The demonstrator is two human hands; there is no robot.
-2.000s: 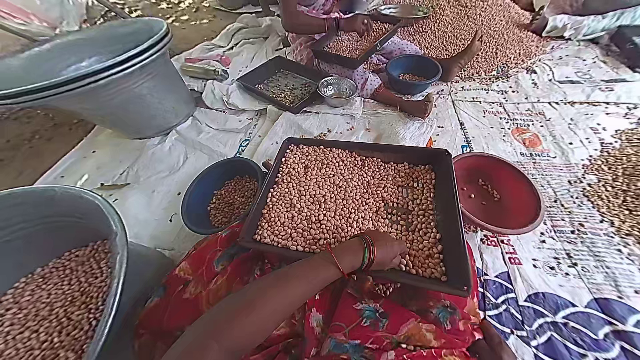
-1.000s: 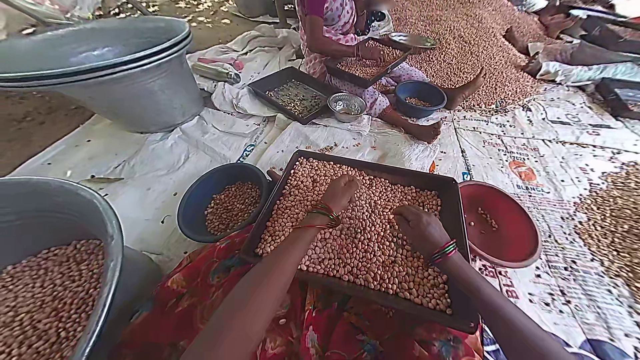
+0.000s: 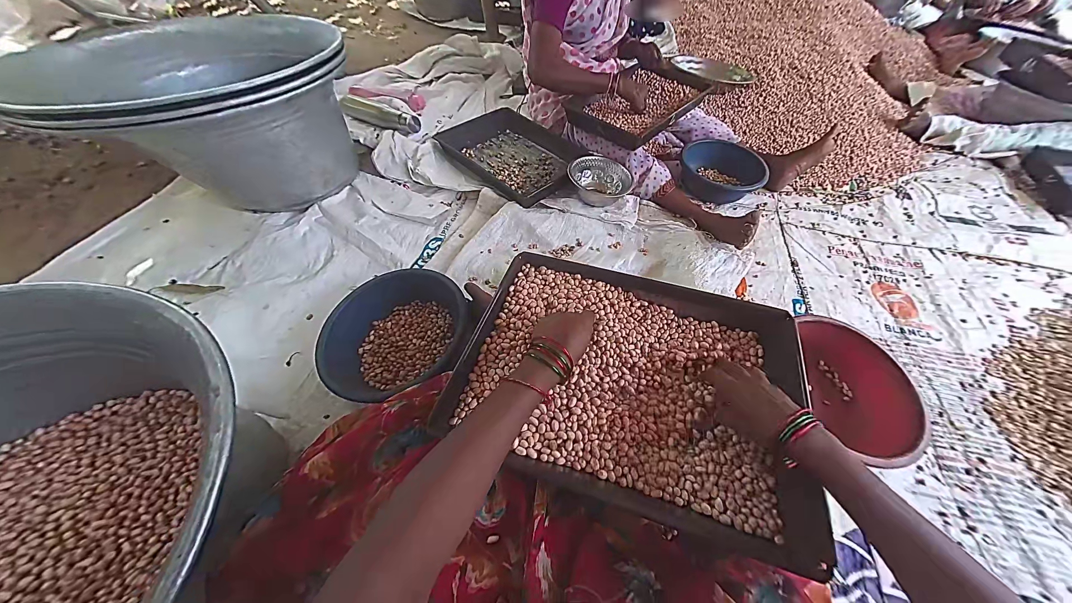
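A dark rectangular tray [image 3: 662, 507] full of pinkish-brown shelled nuts [image 3: 620, 394] rests on my lap over red patterned cloth. My left hand [image 3: 563, 335] touches the nuts in the tray's upper left part, its fingers bent down and largely hidden. Over the right part, my right hand [image 3: 741, 398] has its fingertips among the nuts; whether it pinches any cannot be seen. Left of the tray stands a blue bowl [image 3: 335, 335] holding darker nuts. A red bowl [image 3: 871, 419] with a few nuts lies at the tray's right edge.
A metal tub [image 3: 219, 394] of nuts stands at lower left, stacked metal tubs [image 3: 285, 142] behind it. Ahead, a seated person [image 3: 569, 67] handles a tray of nuts, near another dark tray [image 3: 528, 198], a steel bowl [image 3: 600, 180] and a blue bowl [image 3: 724, 172]. A large nut heap [image 3: 796, 92] lies behind.
Two seconds ago only one of my hands showed over the tray, at its lower right; both are there now. Since one second ago, my right hand has moved lower in the tray.
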